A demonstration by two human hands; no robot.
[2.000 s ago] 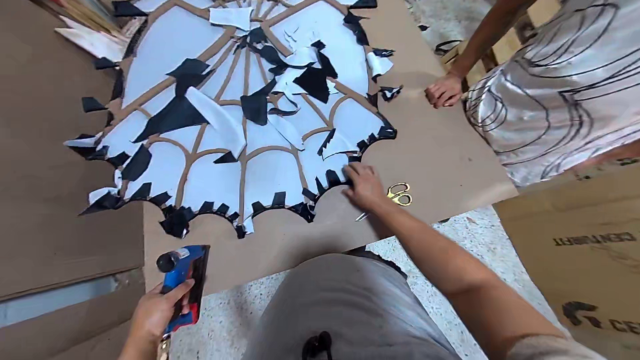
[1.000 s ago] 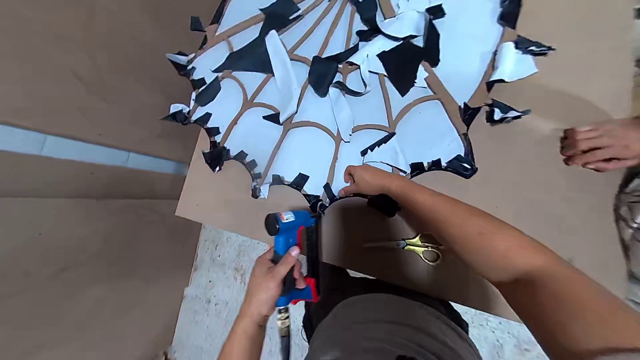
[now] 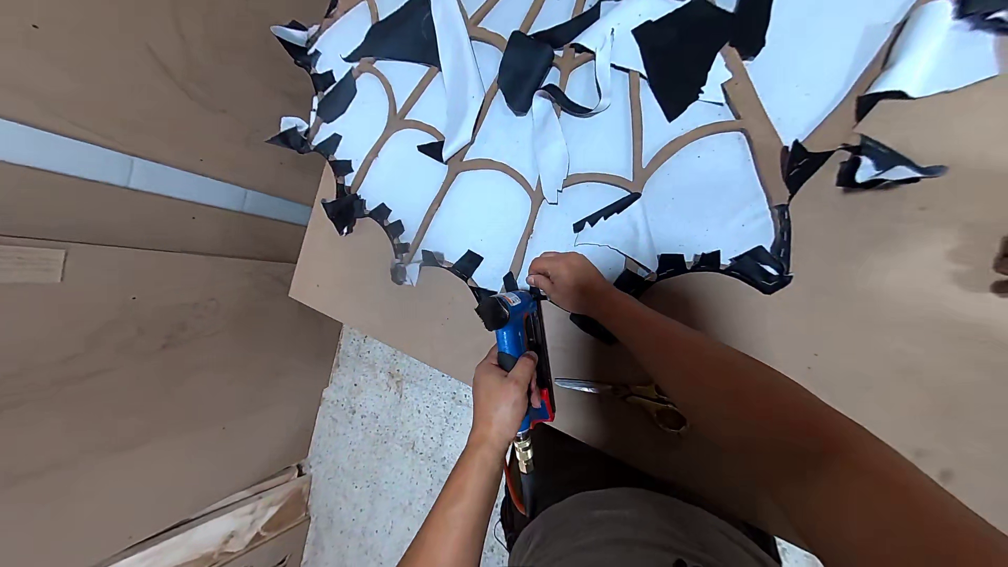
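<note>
My left hand [image 3: 508,394] grips a blue pneumatic stapler [image 3: 513,327] with a black cap and a hose fitting at its base. The stapler's head touches the scalloped lower edge of a web-shaped wooden frame [image 3: 492,165] backed with white material. Black fabric tabs [image 3: 467,264] are folded over the frame's rim. At that rim, just right of the stapler's head, my right hand [image 3: 565,281] has its fingers closed on the black fabric edge. Loose black and white fabric scraps [image 3: 526,72] lie across the frame. Gold-handled scissors [image 3: 650,402] lie below my right forearm.
The frame rests on a brown cardboard-covered table [image 3: 882,354]. Large brown panels [image 3: 157,378] stand at the left, and speckled floor [image 3: 386,441] shows below the table edge. Another person's fingertips [image 3: 1000,266] are at the far right edge. A fabric scrap [image 3: 890,165] lies right of the frame.
The stapler in my left hand has come up from below the frame to its lower edge. My right hand stays at the rim. The view has shifted and moved closer.
</note>
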